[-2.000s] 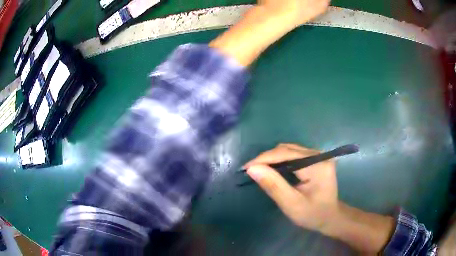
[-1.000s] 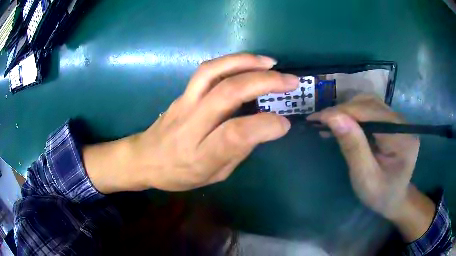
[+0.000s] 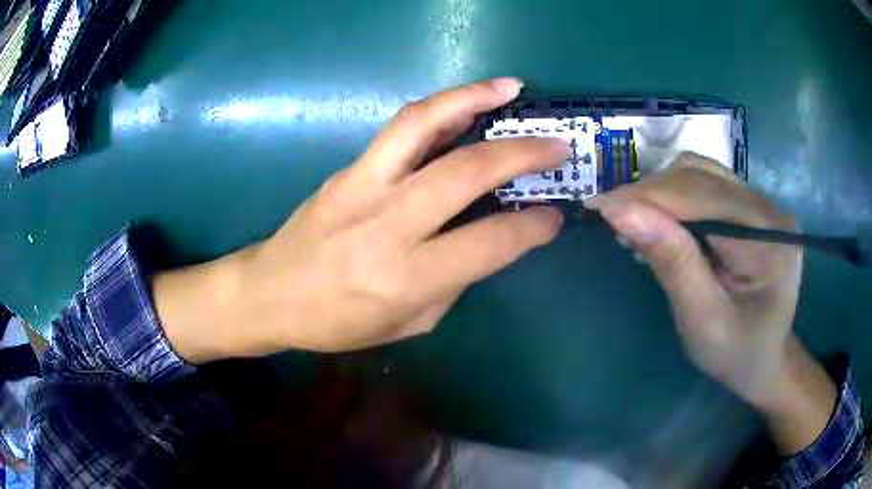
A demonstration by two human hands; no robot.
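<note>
The black phone housing (image 3: 660,103) lies flat on the green bench. Its left half holds the white keypad board (image 3: 585,164) with dark dots. A blue flex cable (image 3: 620,156) lies beside the board, and the pale LCD module (image 3: 693,134) fills the right half. My left hand (image 3: 382,229) holds the housing, with a finger pressed on the keypad board and the thumb at the near edge. My right hand (image 3: 727,258) grips black tweezers (image 3: 774,234). The tips are at the near edge of the keypad board, mostly hidden by my fingers.
The green bench (image 3: 268,57) is glossy. Stacked phone units (image 3: 48,48) stand at the upper left, with one unit (image 3: 46,138) at the pile's near end. Clutter (image 3: 17,382) shows at the lower left edge.
My left hand has come back from the far side and is now on a phone housing. Over the last second the housing has shifted slightly away from me, and more of the flex cable shows.
</note>
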